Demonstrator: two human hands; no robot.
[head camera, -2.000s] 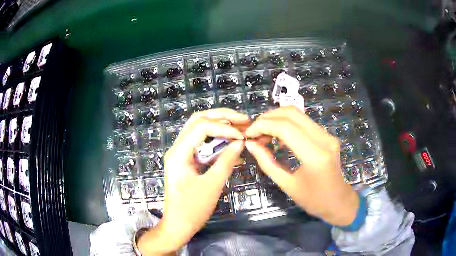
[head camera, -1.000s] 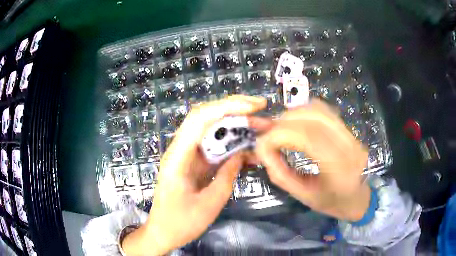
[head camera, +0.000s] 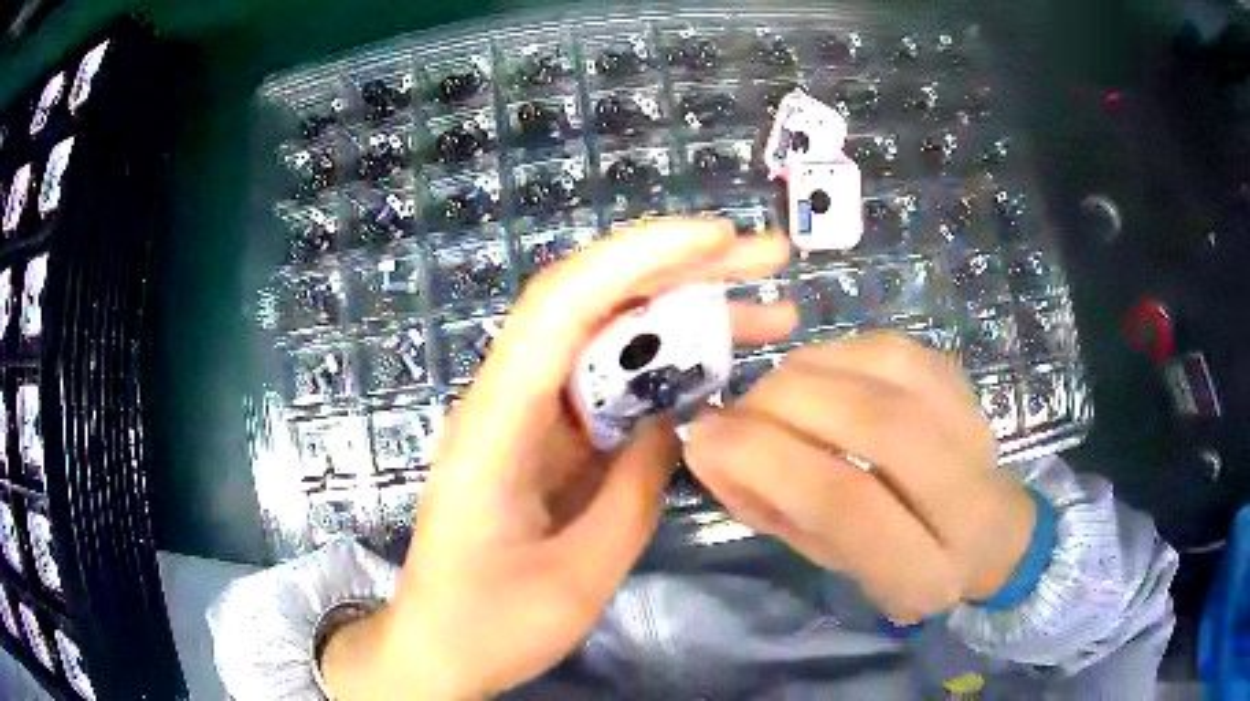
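My left hand (head camera: 528, 466) holds a white housing (head camera: 614, 388) between fingers and thumb above the clear tray (head camera: 473, 281). The housing's face with a round dark hole and dark recesses shows. My right hand (head camera: 864, 473) pinches a small dark part (head camera: 742, 379) at the housing's right edge; whether the part touches the housing is unclear. Two more white housings lie on the tray beyond my hands, one (head camera: 825, 206) flat with its round hole up, the other (head camera: 805, 133) tilted just behind it.
Stacked black turnover trays (head camera: 121, 397) with white housings stand at the left. A dark fixture is at the right, with a red button (head camera: 1149, 330), a small display panel (head camera: 1194, 385) and a silver knob (head camera: 1101, 215). Green mat (head camera: 219, 206) shows between the trays.
The held housing has turned so its holed face shows. My right hand has drawn slightly right and down from it. The view has shifted, so the tray sits higher.
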